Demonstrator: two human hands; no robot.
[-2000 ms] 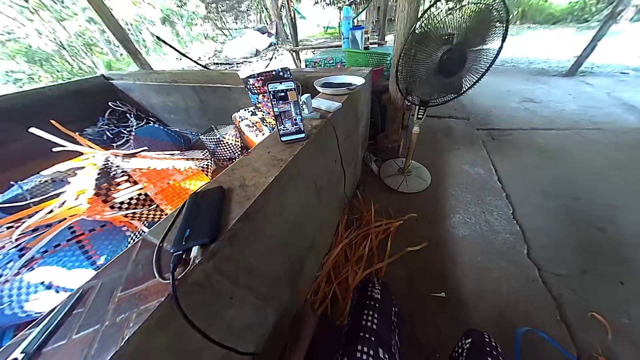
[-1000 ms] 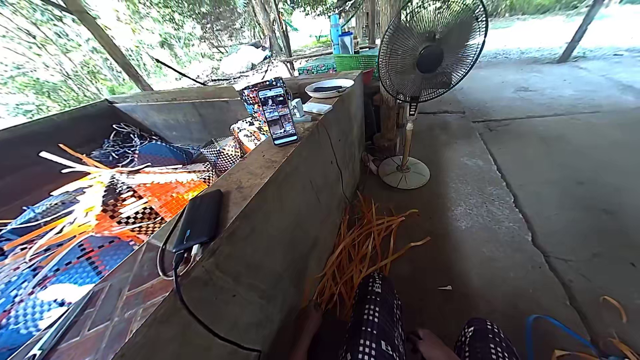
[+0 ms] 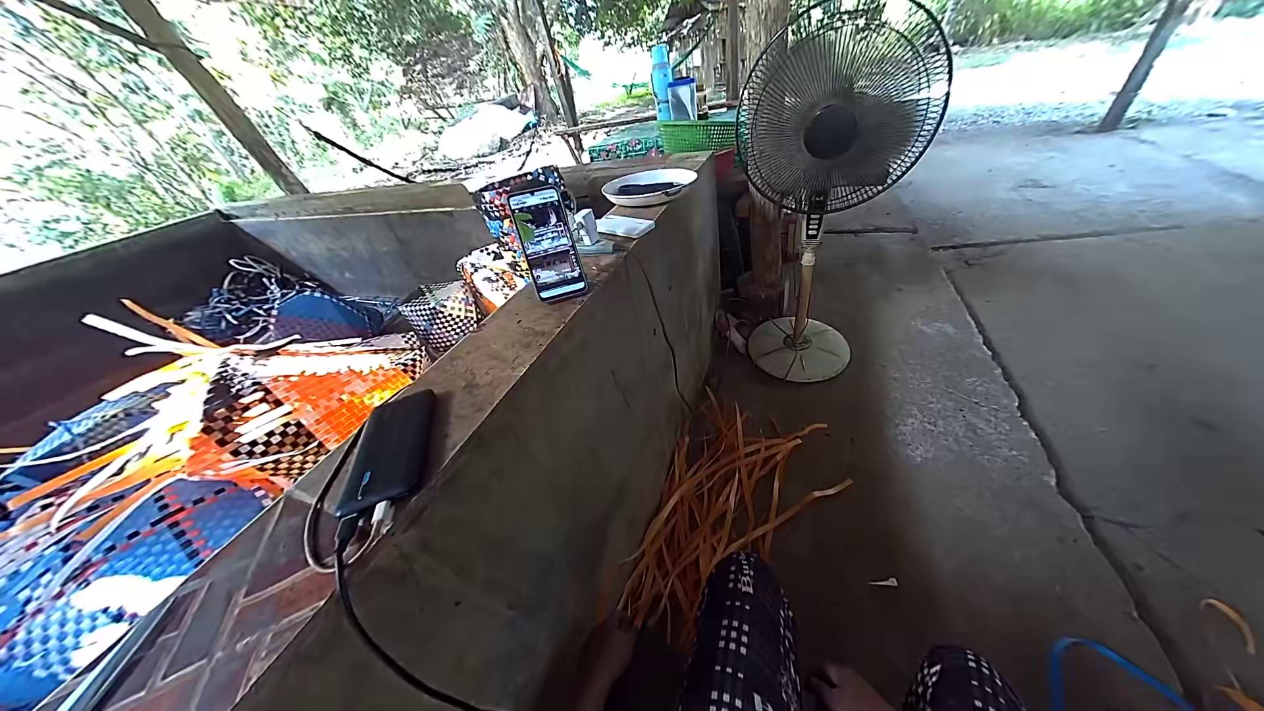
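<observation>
Neither of my hands can be made out. Dim bare skin shows beside my left knee (image 3: pixel 746 632) and between it and my right knee (image 3: pixel 963 681); it looks like feet, but hand or foot is hard to tell. Loose orange strips (image 3: pixel 716 504) lie in a tangle on the floor against the low concrete wall. On the wall's top are a black power bank (image 3: pixel 390 449) with cables plugged in and a phone (image 3: pixel 548 244) propped upright with its screen lit. Left of the wall lie woven plastic-strip pieces in orange, black and white (image 3: pixel 296 400) and in blue (image 3: pixel 173 533).
A pedestal fan (image 3: pixel 829 133) stands on the concrete floor near a wooden post. A white dish (image 3: pixel 649 186) and a white flat item (image 3: pixel 625 226) sit farther along the wall. A green basket (image 3: pixel 696 134) is behind. A blue strip (image 3: pixel 1116 657) curves at the lower right.
The view has shifted slightly. More bare skin shows between my knees than two seconds ago. The strips, fan, phone and power bank have stayed in place.
</observation>
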